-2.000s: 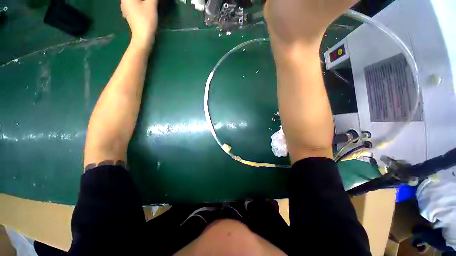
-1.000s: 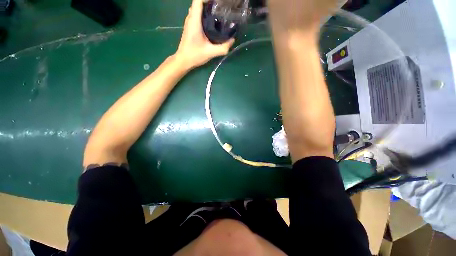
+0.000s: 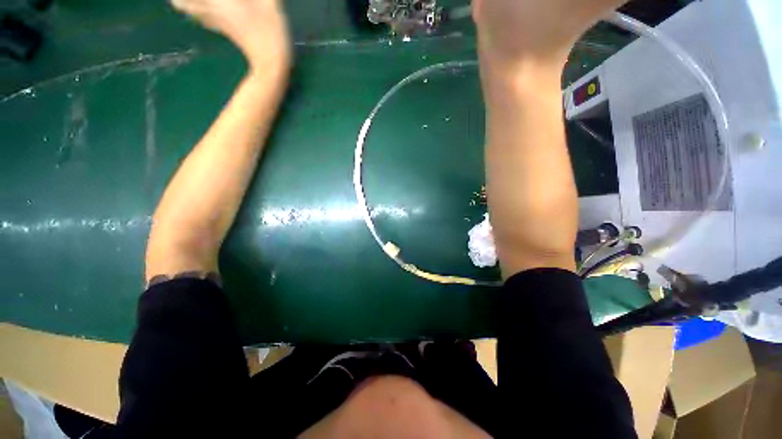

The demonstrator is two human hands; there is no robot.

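My left hand [image 3: 236, 15] is at the top edge, left of centre, partly cut off. Its fingers point left and I cannot tell whether it holds anything. My right hand [image 3: 544, 21] is cut off by the top edge, its fingers out of view. The shiny metal screwdriver nose [image 3: 406, 14] lies between the hands at the top edge. A dark part shows just left of the nose, mostly cut off, and I cannot tell what it is. The clear feed tube [image 3: 358, 163] loops over the green bench.
The white-grey screw feeder [image 3: 682, 244] stands at right. A black cable bundle [image 3: 746, 287] crosses lower right. A white crumpled lump [image 3: 482, 242] lies beside my right forearm. Black housings [image 3: 17, 36] lie at upper left. Cardboard boxes [image 3: 64, 364] are below the bench's near edge.
One second ago my left hand held a black housing under the screwdriver nose. It has since moved up and left, away from the nose. The right forearm has shifted slightly right.
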